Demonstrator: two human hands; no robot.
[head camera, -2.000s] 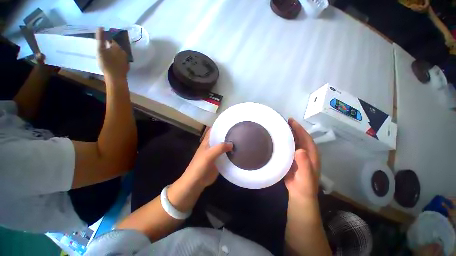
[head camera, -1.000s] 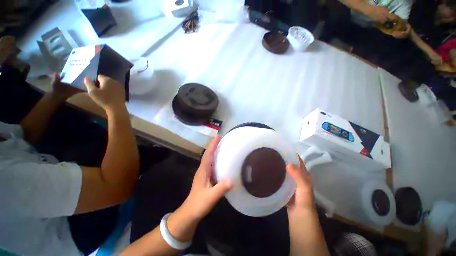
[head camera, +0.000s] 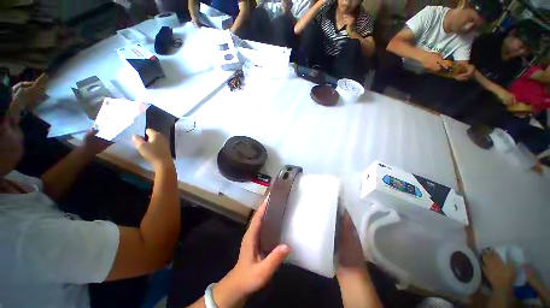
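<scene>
The assembled unit (head camera: 310, 222) is a white drum with a brown band at its left end. It is held on its side, above the near table edge. My left hand (head camera: 259, 258) grips the brown band end, thumb on the white wall. My right hand (head camera: 351, 255) holds the other end; its fingers are partly hidden behind the drum. Brown bases (head camera: 241, 157) lie stacked on the table, left of the unit, beside a red and white printed card (head camera: 260, 180).
A retail box (head camera: 413, 191) lies at right. Near it are a white curved strip (head camera: 379, 221) and a white drum with a brown disc (head camera: 461, 266). A neighbour at left holds a box (head camera: 123, 120). A brown dish (head camera: 324, 94) and white cup (head camera: 350, 89) sit farther back. People sit opposite.
The unit has turned from showing its white face and brown disc to showing its side wall and brown band. The view has tilted up, showing more of the far table and people.
</scene>
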